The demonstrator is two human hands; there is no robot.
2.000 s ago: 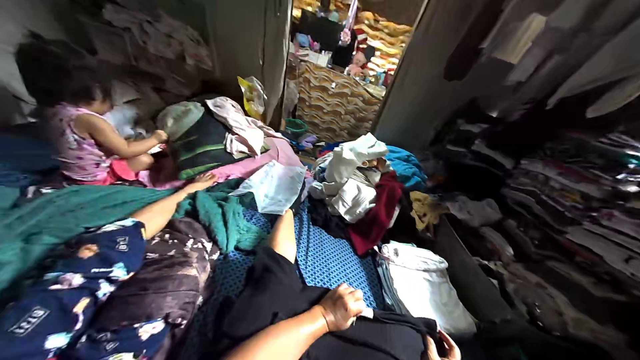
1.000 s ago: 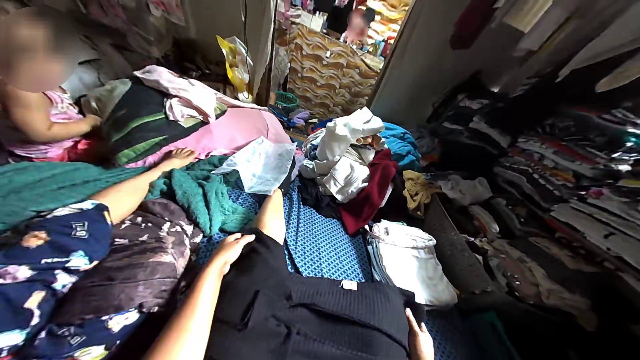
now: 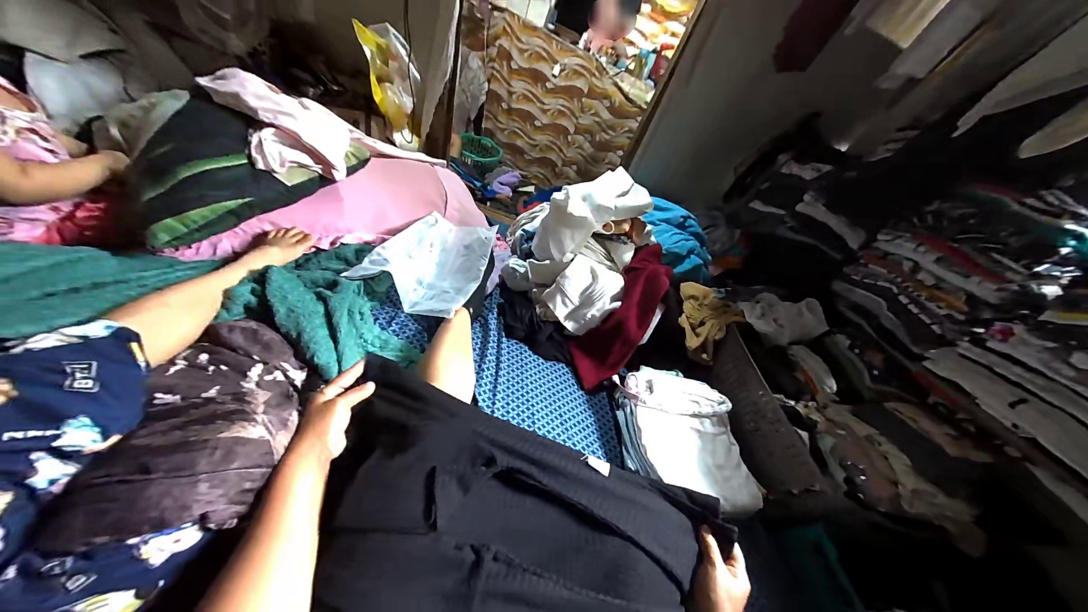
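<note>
A black ribbed garment (image 3: 544, 501) with a small white tag at its upper edge lies spread over my lap. My left hand (image 3: 333, 412) is at its upper left corner, the cloth between thumb and fingers. At the right end, my right hand (image 3: 721, 571) pinches the other corner. Beyond the cloth, a folded white garment stack (image 3: 688, 433) sits on the blue patterned sheet (image 3: 540, 395). A heap of white clothes (image 3: 586, 255) with a dark red garment (image 3: 625, 319) lies farther back, beside a translucent plastic bag (image 3: 438, 259) near my foot.
Green knitted cloth (image 3: 327, 306) and a dark patterned pillow (image 3: 183, 425) are at the left. A child in pink (image 3: 38, 170) sits at the far left by a dark green-striped bundle (image 3: 208, 161). Piled clothes (image 3: 952, 340) line the right side, behind a dark edge (image 3: 756, 416).
My left hand was at the garment's middle, then at its left side, and now holds its upper left corner. The garment is spread wider. The view has shifted, leaving the child partly out of frame.
</note>
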